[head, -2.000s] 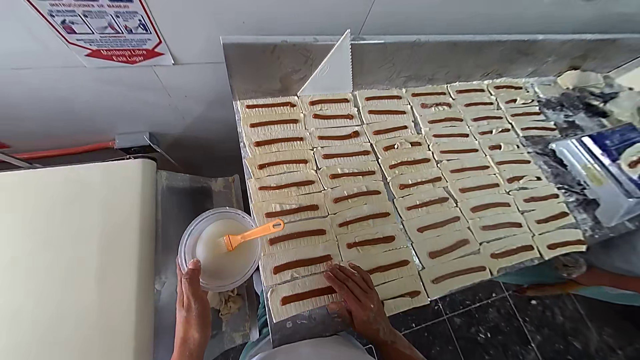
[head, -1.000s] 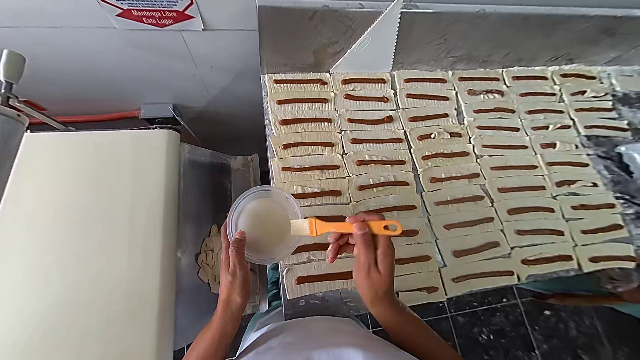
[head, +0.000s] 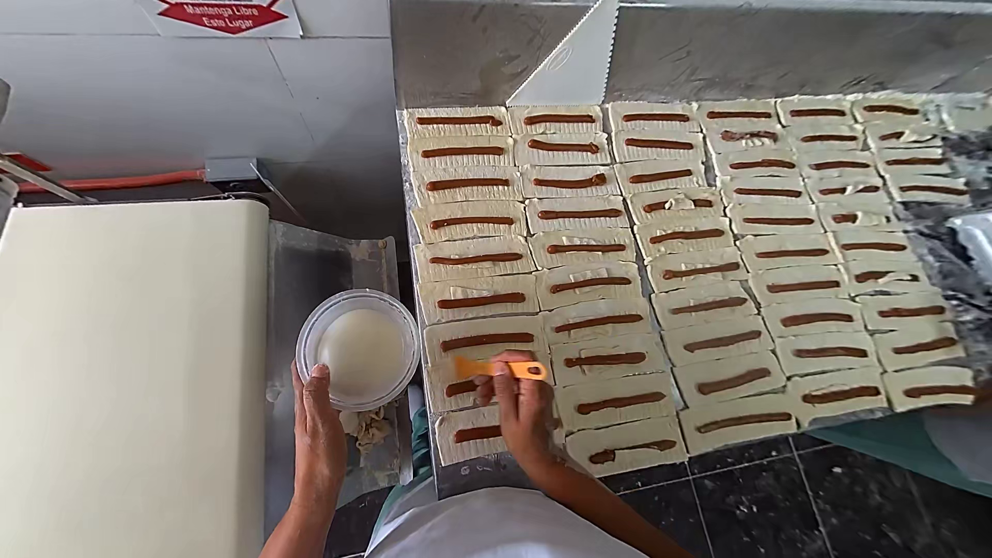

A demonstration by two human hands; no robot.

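My left hand (head: 318,418) holds a clear plastic tub (head: 413,349) of whitish liquid (head: 362,353) by its near left side. In my right hand (head: 521,395) is a brush with an orange plastic handle (head: 533,370); its bristle end points left, blurred, over the dough pieces near the table's left edge. Rows of rectangular dough pieces (head: 620,403) cover the metal table, each with a strip of brown filling (head: 612,359) along it. My right hand partly hides the lower left pieces and their strips.
A white serrated plastic scraper (head: 573,66) leans on the table's metal backsplash (head: 775,50). At left stand a large cream-coloured surface (head: 132,372) and a metal tray (head: 325,260) with dough scraps (head: 368,430). A person in green clothing (head: 899,449) is at the right edge.
Two seconds ago the brush rested in the tub and my right hand lay on the dough; one second ago my right hand gripped it at the tub. Now the brush is over the dough.
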